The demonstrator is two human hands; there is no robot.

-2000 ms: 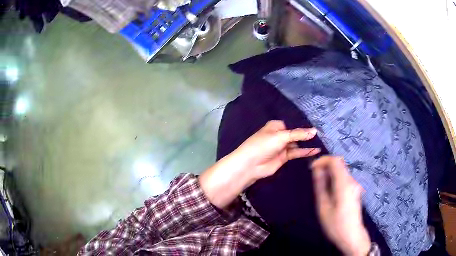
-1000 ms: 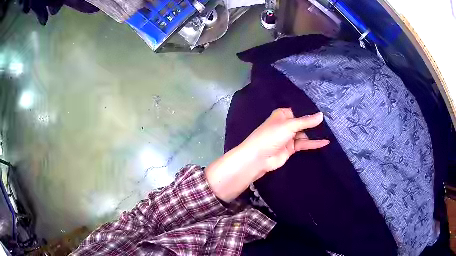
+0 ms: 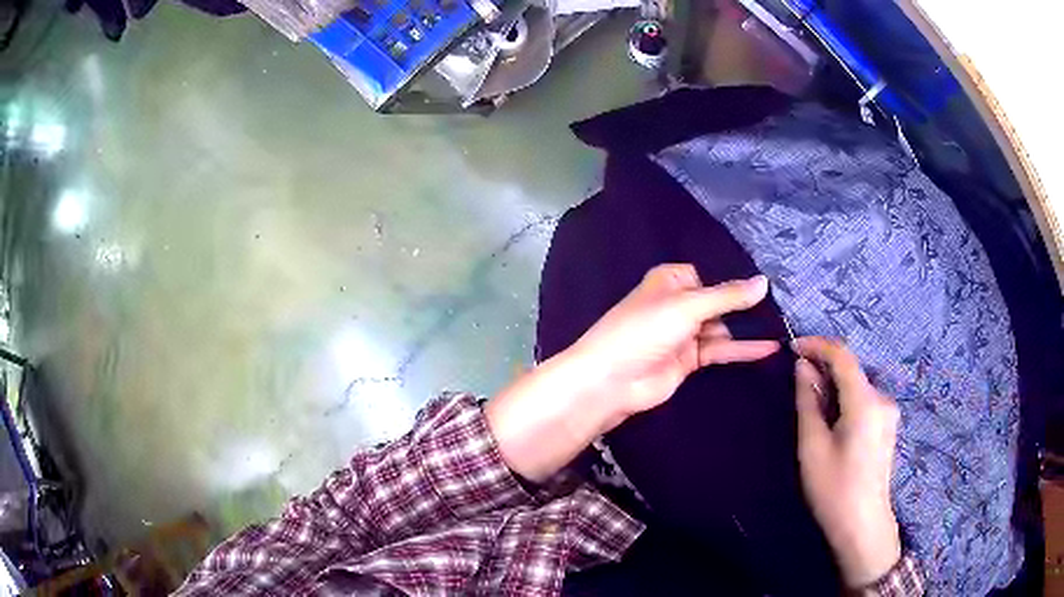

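Note:
The dark cloth (image 3: 700,443) lies draped in front of me, with the blue-grey leaf-patterned lining (image 3: 933,315) along its right side. My left hand (image 3: 659,338) lies on the dark cloth, its thumb and finger pinching it at the edge where it meets the lining. My right hand (image 3: 849,449) is just below that, at the same edge, with thumb and index finger closed on a thin, shiny needle (image 3: 793,336). The needle is tiny and its tip lies at the cloth edge. Any thread is too fine to make out.
A blue plastic basket (image 3: 397,47) stands at the upper left with grey cloth (image 3: 286,14) over it. A round spool-like part (image 3: 648,43) is beside it. A pale curved table edge (image 3: 1003,128) runs down the right. Shiny green floor (image 3: 233,292) lies at the left.
My right hand, blurred two seconds ago and out of view one second ago, is back at the seam with the needle. My left hand keeps its pinch; the view has shifted slightly.

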